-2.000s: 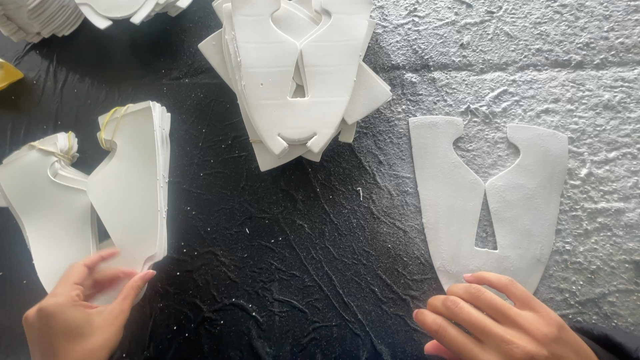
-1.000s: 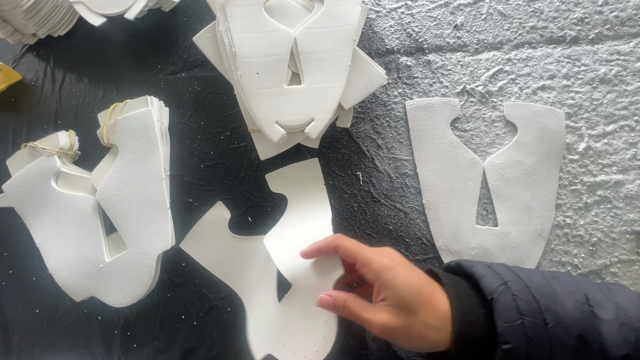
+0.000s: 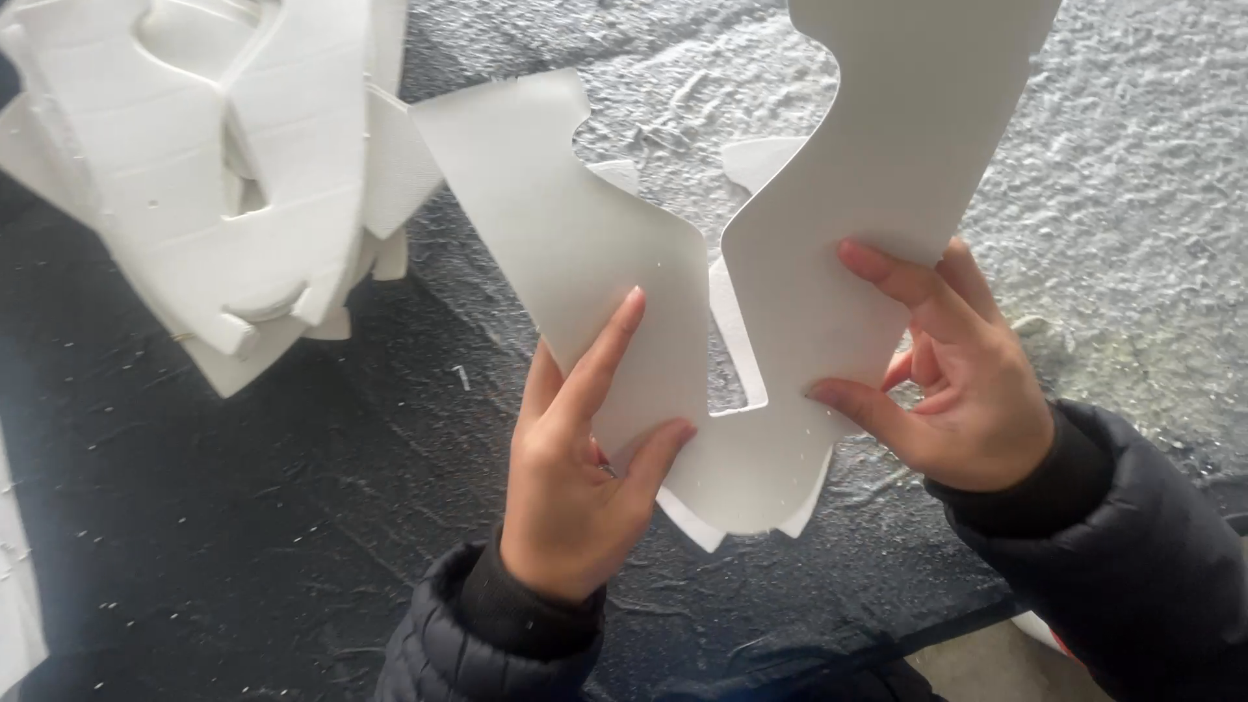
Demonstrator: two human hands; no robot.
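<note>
A thin white V-shaped foam sheet (image 3: 780,302) with a narrow central notch is held up between both hands. My left hand (image 3: 595,458) grips its left lower part, thumb and index finger on the near face and other fingers behind. On the right side, my right hand (image 3: 936,361) pinches the sheet the same way. Behind it lies another white cut-out piece (image 3: 736,336), mostly hidden; its edges show through the notch and below the held sheet's rounded bottom.
A stack of similar white cut-outs (image 3: 244,127), turned at differing angles, stands at upper left on the dark wrinkled table covering (image 3: 341,507). Part of another white piece (image 3: 15,585) shows at the left edge. The table's front edge runs along the lower right.
One second ago the sheet lay low near the middle with my right hand at it; now both hands hold it up, over the piece at right. The view has shifted right.
</note>
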